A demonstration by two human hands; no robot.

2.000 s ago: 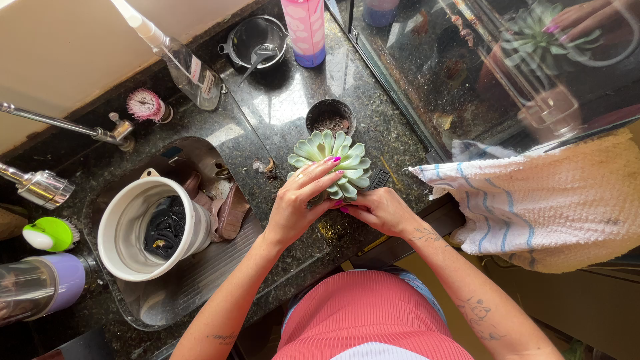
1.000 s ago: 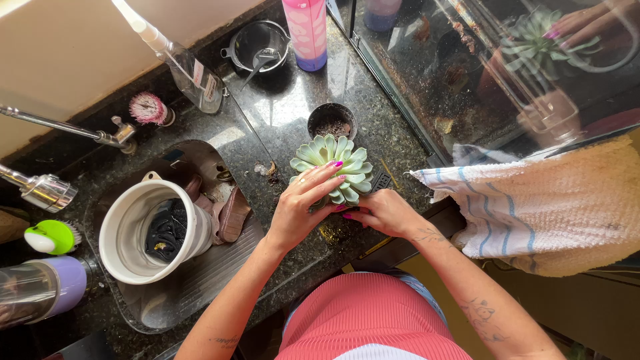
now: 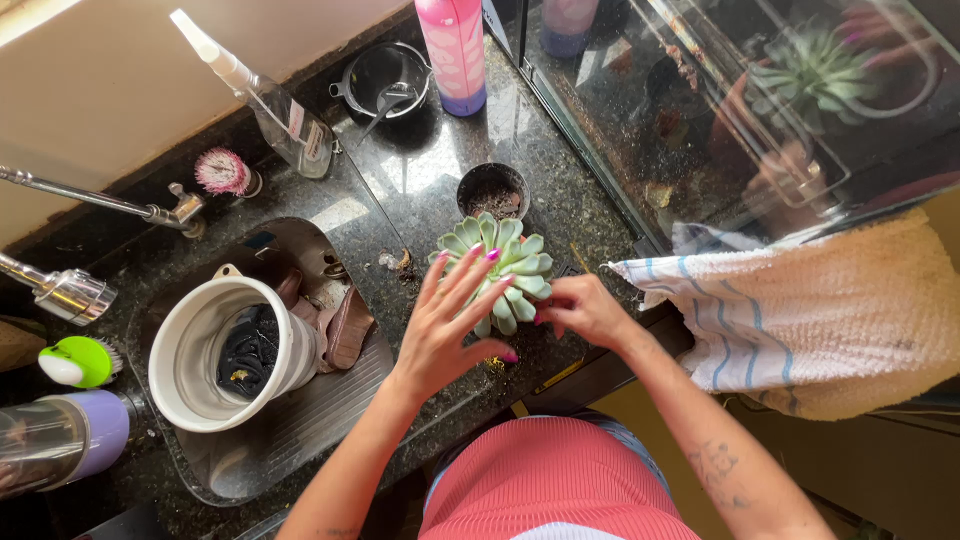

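A pale green succulent rosette (image 3: pixel 517 259) is between my two hands, above the granite counter. My left hand (image 3: pixel 450 322) lies over its left side with the fingers spread and touching the leaves. At the plant's lower right, my right hand (image 3: pixel 581 309) has its fingers bent in under the leaves; what they pinch is hidden beneath the rosette. Just behind the plant is a small black pot (image 3: pixel 493 192) holding soil. Bits of soil and debris (image 3: pixel 405 266) lie on the counter to the left of the plant.
To the left, a white bucket (image 3: pixel 161 367) with dark cloth inside stands in the sink (image 3: pixel 300 442) beside brown shoes (image 3: pixel 349 330). Behind are a spray bottle (image 3: pixel 292 127), a black bowl (image 3: pixel 360 75) and a pink bottle (image 3: pixel 454 56). A striped towel (image 3: pixel 750 322) hangs at the right.
The fingers of my left hand have spread and its thumb has come out from under the plant. My right hand stays at the plant's lower right.
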